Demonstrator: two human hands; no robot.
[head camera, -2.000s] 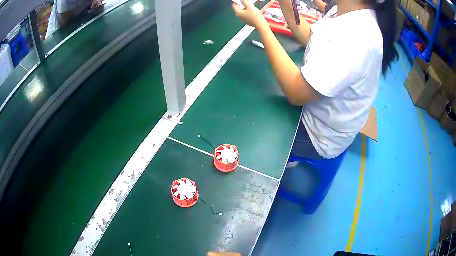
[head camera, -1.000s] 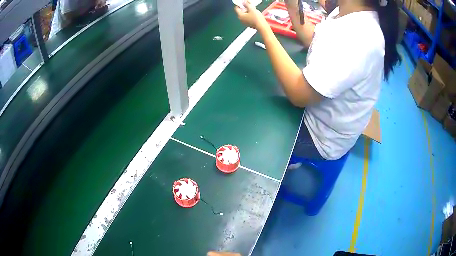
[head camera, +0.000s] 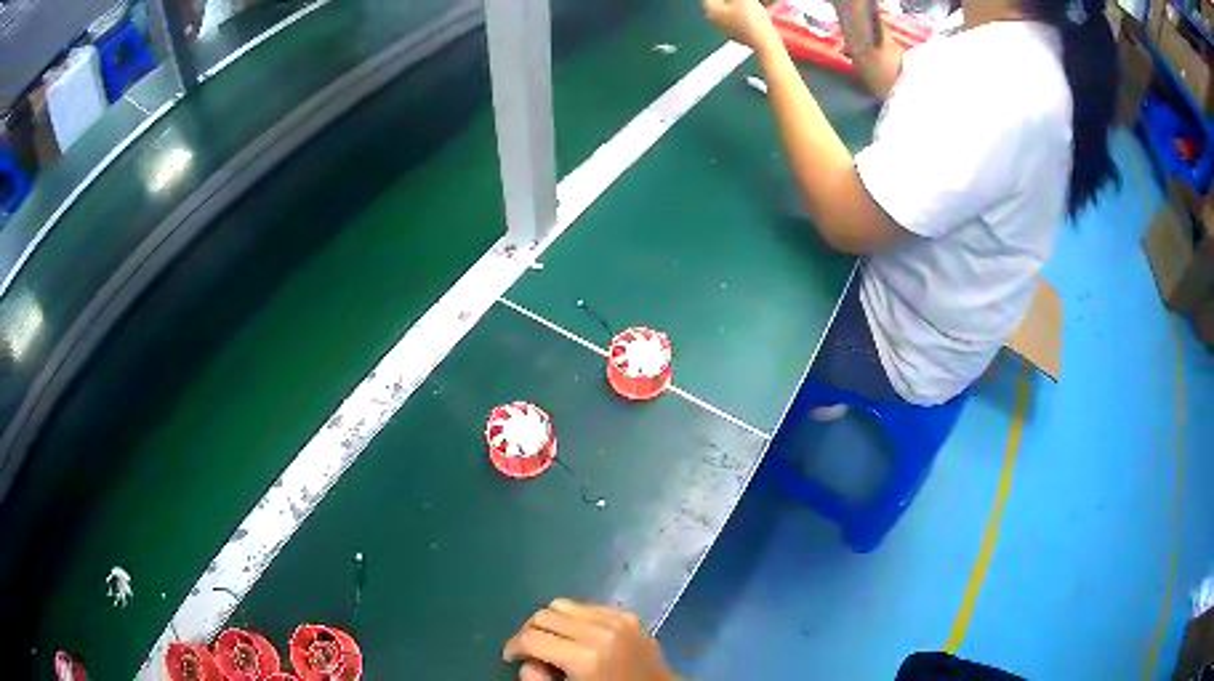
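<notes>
Two red fan housings with white impellers fitted stand upright on the dark green bench: the nearer one (head camera: 521, 440) at centre, the other (head camera: 640, 363) farther right, by the white line. Each has a thin dark lead wire. Several red housings without white wheels (head camera: 325, 653) are grouped at the lower left edge, partly cut off. One hand (head camera: 586, 643), seemingly my right, is at the bottom edge with curled fingers; its underside is hidden, so I cannot tell if it holds anything. My left hand is not in view.
A white scuffed rail (head camera: 349, 450) with a grey post (head camera: 522, 133) divides the bench from the green conveyor (head camera: 333, 286). A seated person in a white shirt (head camera: 979, 173) works at the far right, on a blue stool (head camera: 865, 459), beside a red tray (head camera: 815, 44). A white scrap (head camera: 120, 585) lies on the conveyor.
The view has tilted down and left, so the bench things sit higher and farther right. The group of housings has come into view, and more of the hand at the bottom shows.
</notes>
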